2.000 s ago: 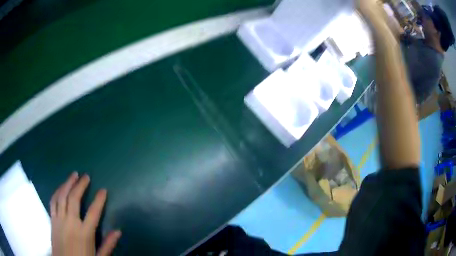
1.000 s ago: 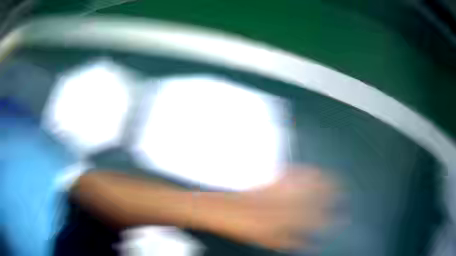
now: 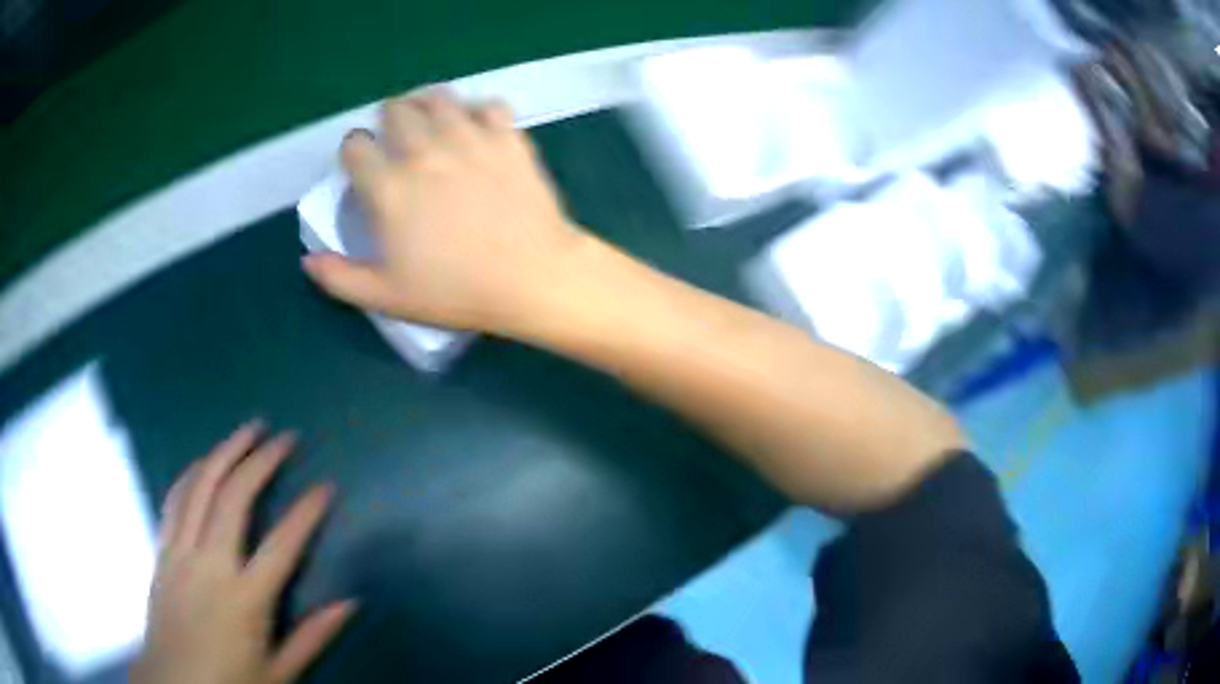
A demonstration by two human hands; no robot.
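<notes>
My right hand (image 3: 448, 214) is over a white inner tray (image 3: 426, 344) near the side rail, fingers across its top and thumb at its near side. The hand hides most of the tray. My left hand (image 3: 241, 575) rests on the dark green tabletop at the lower left, fingers apart and empty. A white stack of sheets or bags (image 3: 80, 521) lies just left of it. More white trays (image 3: 896, 267) stand in a blurred group at the right.
The pale side rail (image 3: 589, 80) curves along the far side, with the green conveyor belt (image 3: 335, 54) beyond it. A large white block or stack (image 3: 950, 67) is at the upper right. Blue floor (image 3: 1070, 521) shows beyond the table edge.
Compared with two seconds ago, my right hand has come from the upper right to the rail and now holds a white tray there. My left hand is still on the table. The middle frame is blurred.
</notes>
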